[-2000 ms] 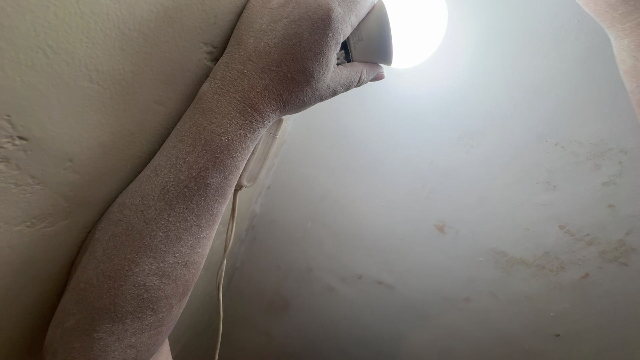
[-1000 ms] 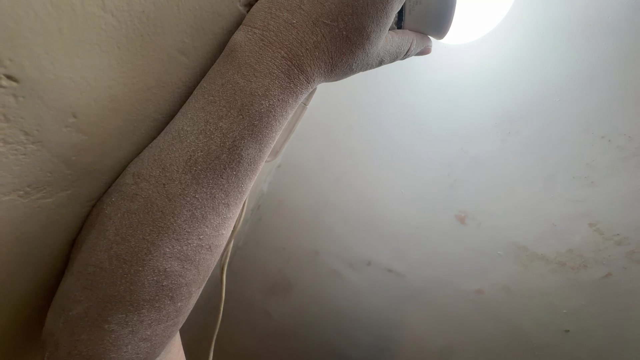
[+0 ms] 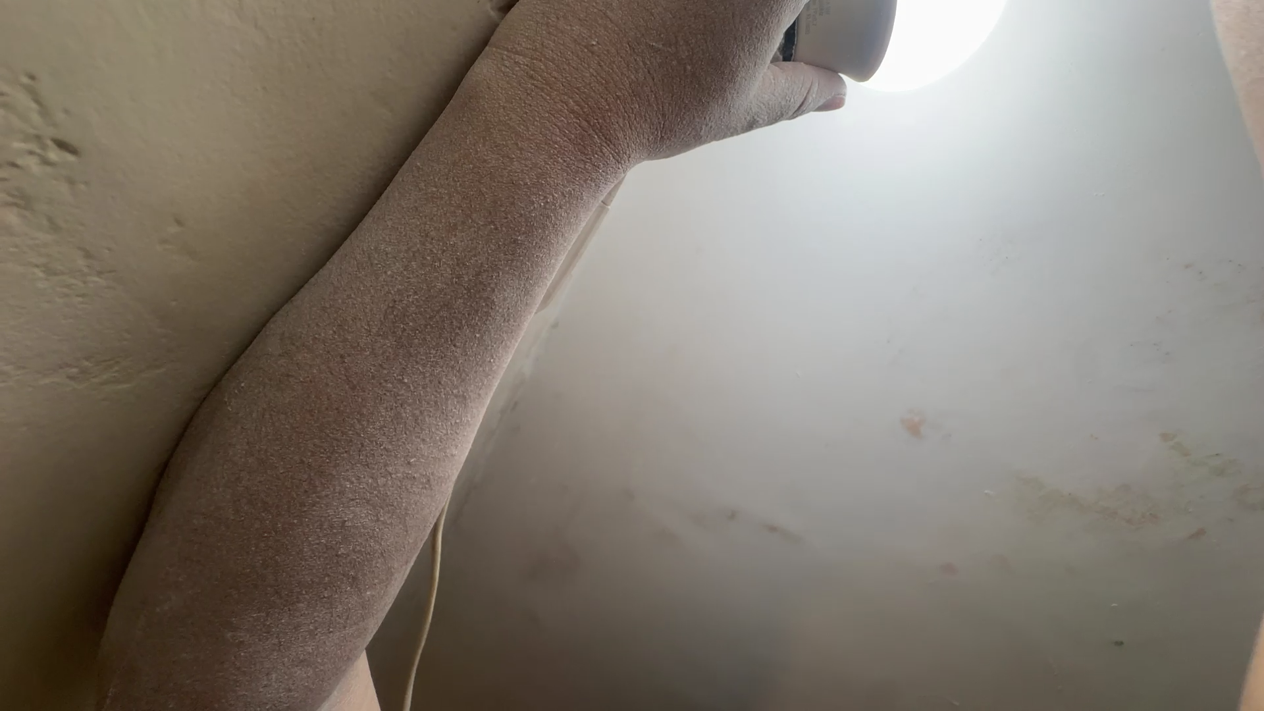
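My left hand (image 3: 681, 69) reaches in from the lower left to the top edge, its skin covered with pale dust. It grips the light-coloured base of a lit bulb (image 3: 844, 35), with the thumb under the base. The fingers are mostly cut off or hidden behind the hand. A dark part shows between the palm and the base. The glowing dome (image 3: 933, 35) is overexposed. At the right edge only slivers of skin show, seemingly my right arm; my right hand is out of view.
A rough plastered wall (image 3: 197, 197) lies close along the left forearm. A thin pale cord (image 3: 427, 612) hangs behind that arm, below a pale strip (image 3: 573, 257). The large whitish surface (image 3: 790, 346) behind has stains and worn patches (image 3: 1116, 499).
My left hand and the bulb shifted right and up in view, then slightly back left. The bulb has stayed lit and in the hand. Skin at the right edge left view and came back.
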